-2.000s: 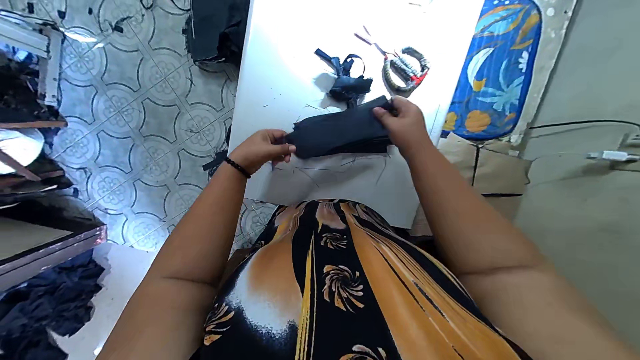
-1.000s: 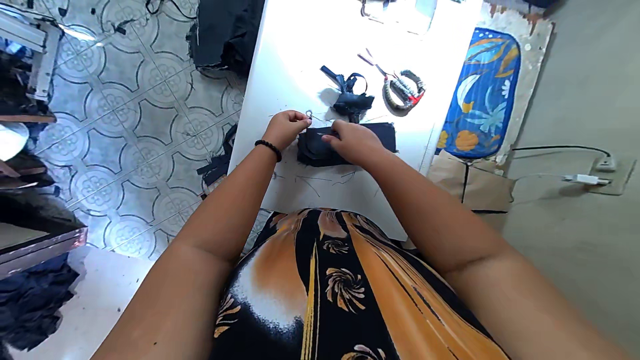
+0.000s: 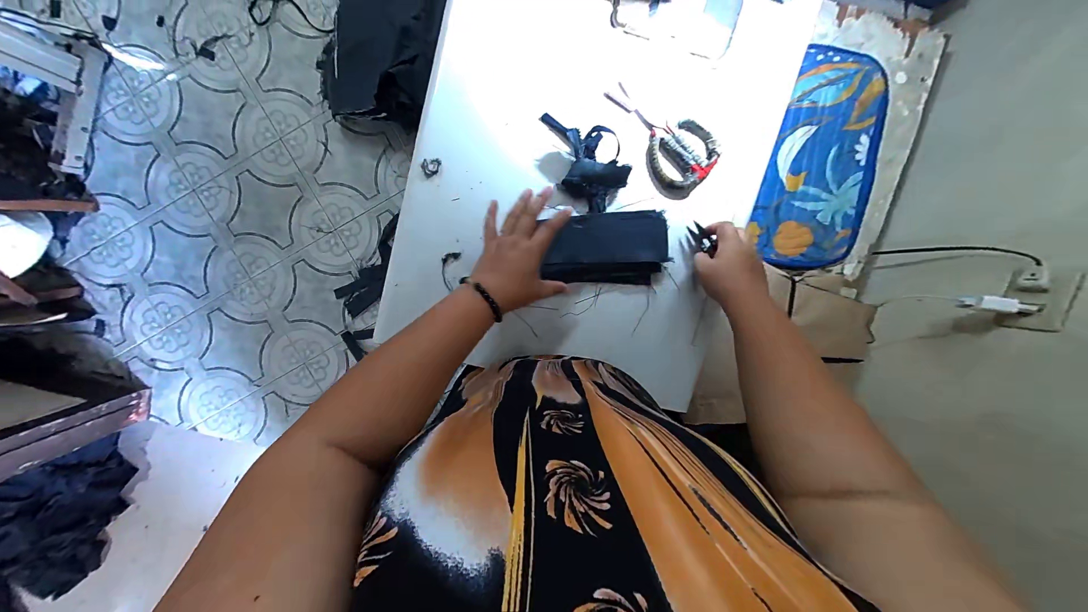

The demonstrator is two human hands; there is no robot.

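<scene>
A stack of dark fabric pieces with frayed edges lies on the white table. My left hand rests spread at the stack's left end, fingers apart. Right of the stack, my right hand is closed around small dark thread snips, blades pointing up and left. Just above the stack lies a bundle of black fabric strips. Scissors with wrapped handles lie farther right. Loose threads are scattered below the stack.
Dark cloth is piled beyond the table's left edge. A blue patterned cushion lies at the right, beside a brown paper-like covering. A white plug and cables are at the wall. Fabric scraps lie on the tiled floor.
My left hand has gone from pinching near the stack's left corner to lying spread there. My right hand has moved off the stack to the right and now holds the snips.
</scene>
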